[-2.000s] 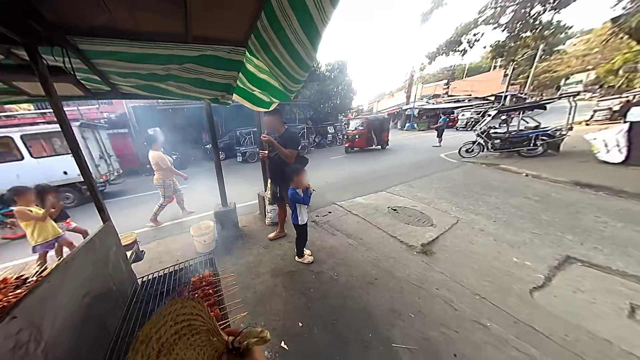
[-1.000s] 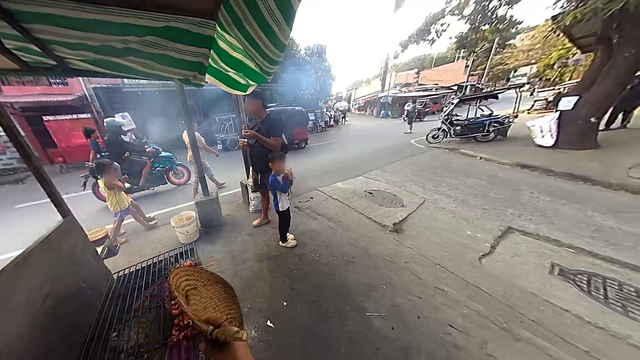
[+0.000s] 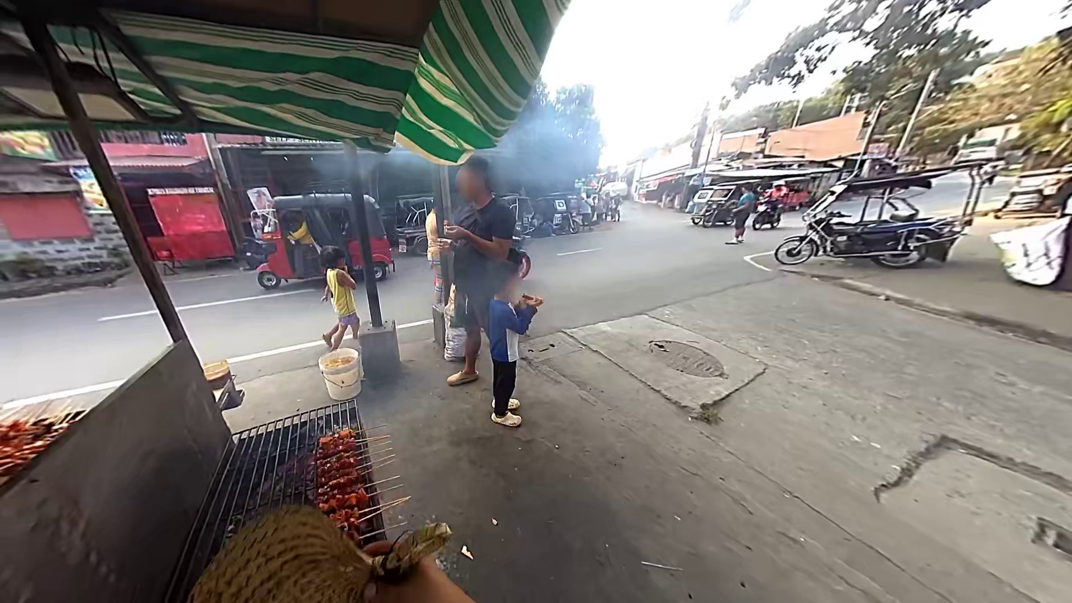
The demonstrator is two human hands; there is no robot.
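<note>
My right hand (image 3: 410, 578) comes in at the bottom edge, its fingers closed around the handle of a woven hand fan (image 3: 280, 557). The fan's blade lies to the left of the hand, over the near part of a charcoal grill grate (image 3: 268, 448). Skewers of red-glazed meat (image 3: 339, 481) are lined up along the grate's right side, their bare stick ends jutting past its edge. More skewers (image 3: 32, 435) sit beyond a metal panel (image 3: 117, 469) at far left. My left hand is not in view.
A white bucket (image 3: 341, 374) stands past the grill, near an awning post (image 3: 366, 243). An adult (image 3: 481, 251) and a child in blue and white (image 3: 507, 335) stand on the pavement. A child in yellow (image 3: 342, 293) is by the road; a red three-wheeler (image 3: 327, 239) is behind.
The fan has swung left and down, uncovering more skewers. The child in yellow has moved from left of the bucket to behind it. The motorcycle with riders has gone; a red three-wheeler shows at left.
</note>
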